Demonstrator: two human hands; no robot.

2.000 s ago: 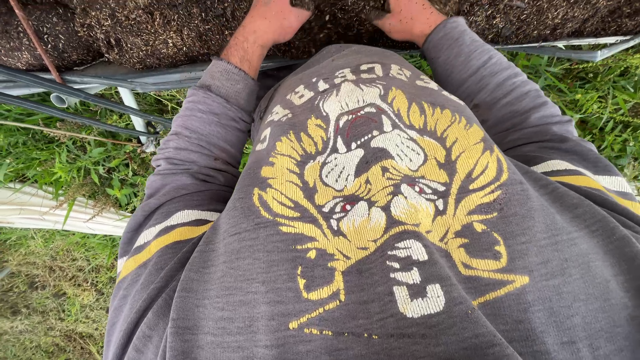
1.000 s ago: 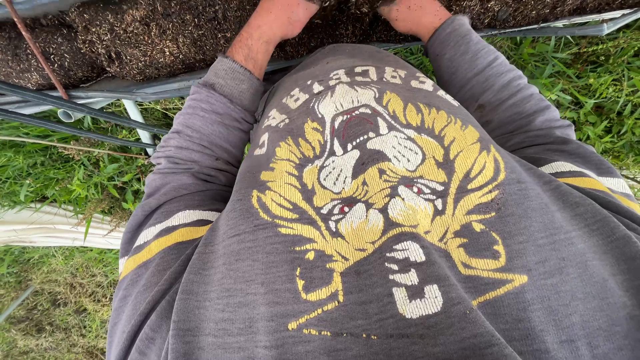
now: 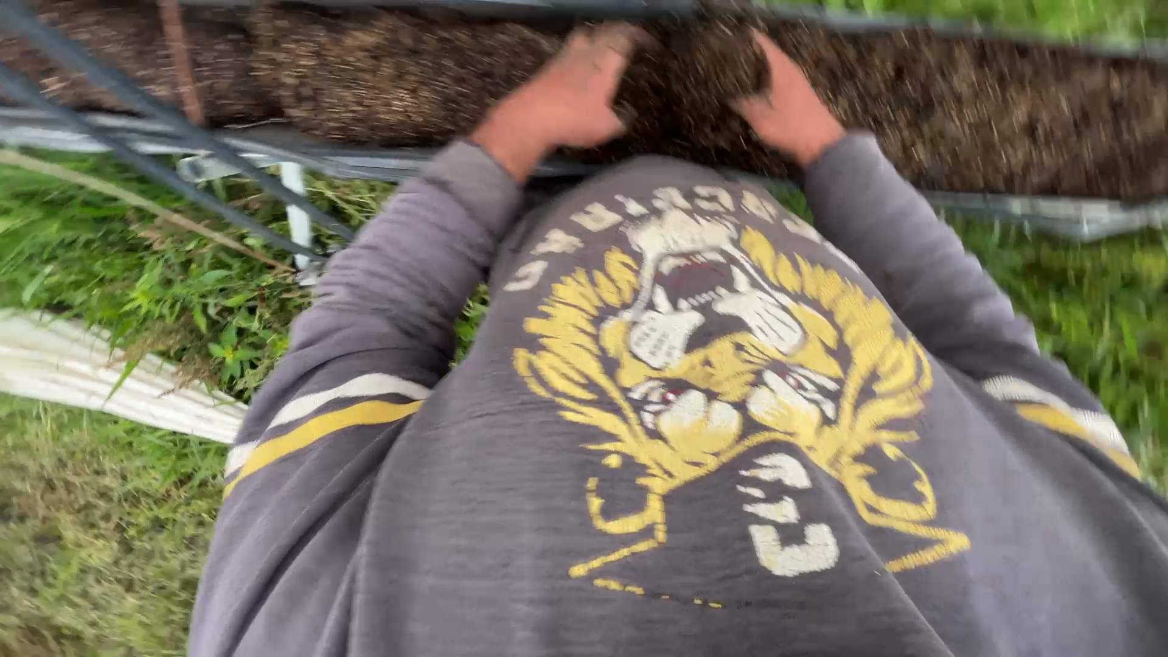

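Note:
A long trough of dark, loose growing medium (image 3: 411, 78) runs across the top of the view. My left hand (image 3: 570, 96) rests at the medium, left of centre, its fingertips blurred and partly lost in the dark material. My right hand (image 3: 787, 102) is at the medium on the other side, thumb and a finger spread, the other fingers hidden. Darker, looser medium lies between the two hands. Whether either hand grips any of it cannot be told. My grey sweatshirt (image 3: 730, 511), with a yellow and white animal print, fills the middle.
Dark pipes (image 3: 164, 114) slant across the trough's left end, near a thin rusty rod (image 3: 181, 64). A pale metal post (image 3: 297, 210) stands below the trough's metal edge. Green weeds (image 3: 182, 274) grow on both sides, and a white sheet (image 3: 109, 374) lies at left.
The view has shifted upward, so more of the trough and of both hands shows. Both hands were cut off by the top edge before.

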